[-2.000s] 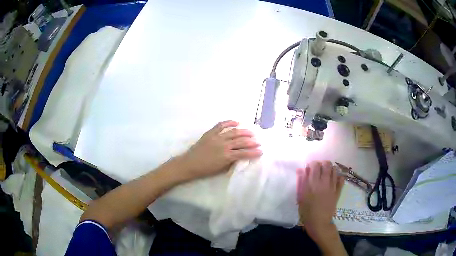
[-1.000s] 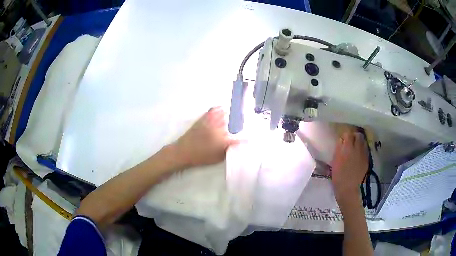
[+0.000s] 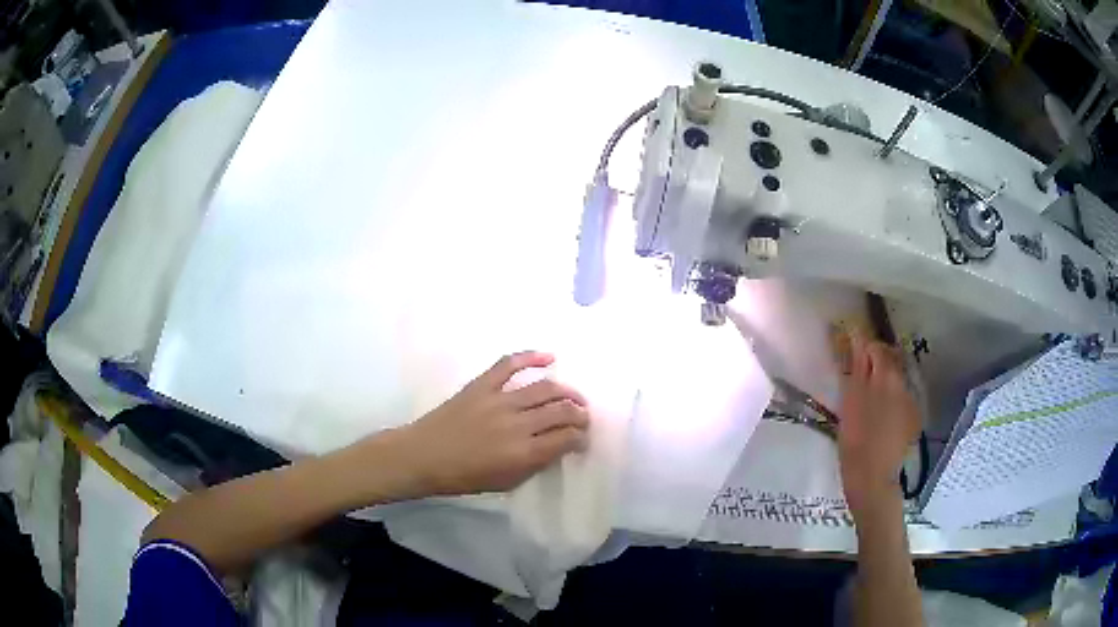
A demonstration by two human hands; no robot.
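White fabric [image 3: 699, 429] lies on the table in front of the sewing machine [image 3: 834, 208], its edge hanging over the front. My left hand [image 3: 521, 423] rests on the fabric with a fold of it at the fingertips; whether it grips is unclear. My right hand [image 3: 877, 410] is right of the needle area, over the black shears [image 3: 880, 319], covering most of them; its fingertips are near the tan paper ticket [image 3: 846, 343]. Small silver snips [image 3: 797, 404] lie just left of this hand. Glare hides the presser foot and needle.
A grey machine lamp [image 3: 593, 243] hangs left of the needle. A white work sheet [image 3: 1030, 416] is propped at the right. White fabric [image 3: 147, 233] lies in the blue trough [image 3: 221, 55] at the left. A printed scale [image 3: 779, 505] runs along the front edge.
My right hand has moved off the fabric to the shears at the right. My left hand has moved toward the front edge since a second ago. The fabric's right part has spread flat.
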